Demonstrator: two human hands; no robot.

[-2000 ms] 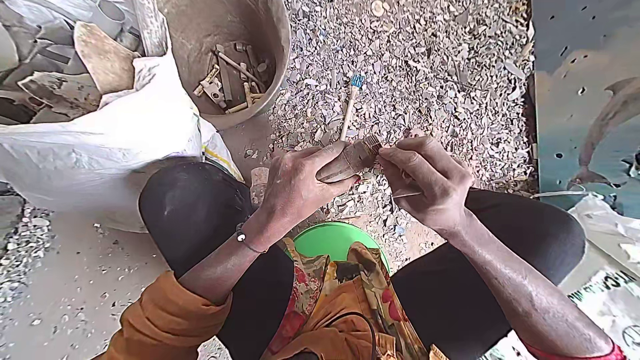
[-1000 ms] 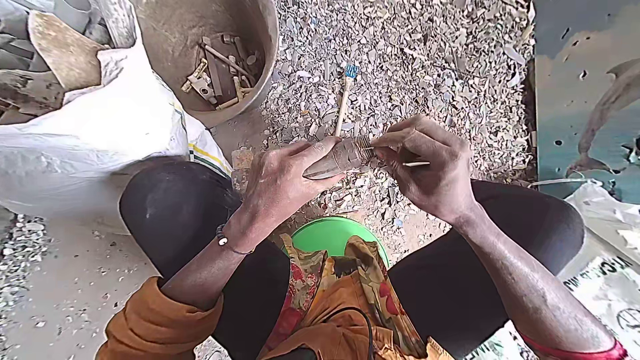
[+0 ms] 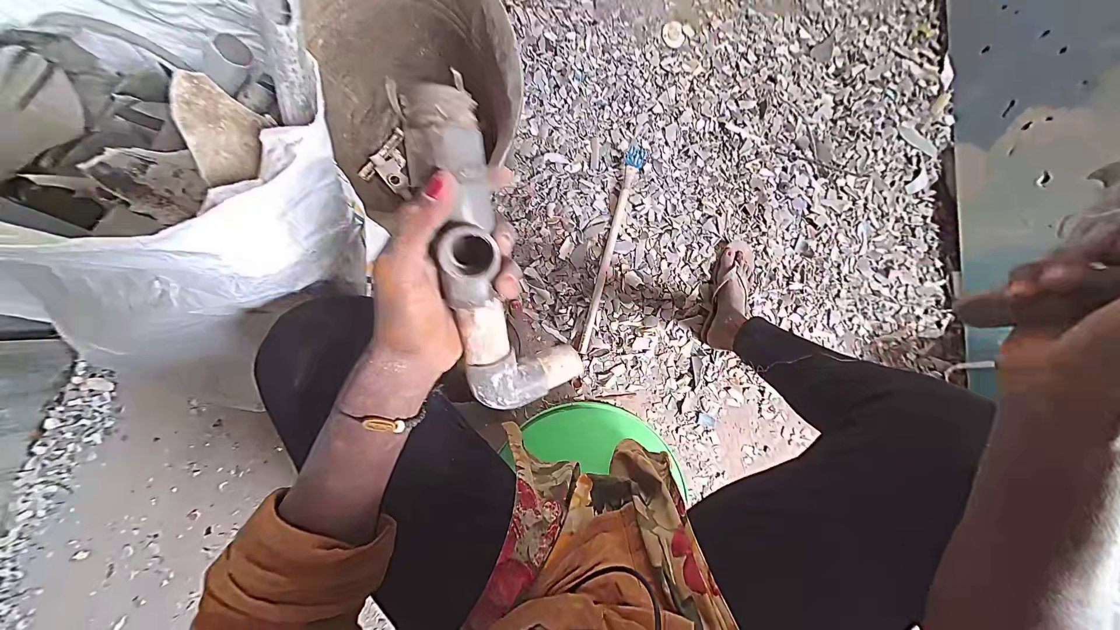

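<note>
My left hand point(image 3: 420, 289) is closed around a grey plastic pipe assembly point(image 3: 472, 188), with a round tee opening facing up and an elbow point(image 3: 507, 382) at its lower end. Ragged material shows at the pipe's upper end, above the tub point(image 3: 503, 79). At the right edge is my right hand point(image 3: 1059, 289), blurred, with a dark elongated thing at its fingers; what that is and how firmly it is held cannot be told. A thin pale stick with a blue tip point(image 3: 612, 236) lies on the chips between the hands.
A white sack point(image 3: 236, 254) of broken plastic pieces point(image 3: 214, 127) stands at the left. Plastic chips point(image 3: 814, 131) cover the ground ahead. A green round plastic thing point(image 3: 595, 433) lies between my legs. At the right is a painted panel point(image 3: 1006, 192).
My hands have come apart: the right has moved far right, the left up and left. The grey pipe assembly is now in my left hand, where a brownish ridged piece was before.
</note>
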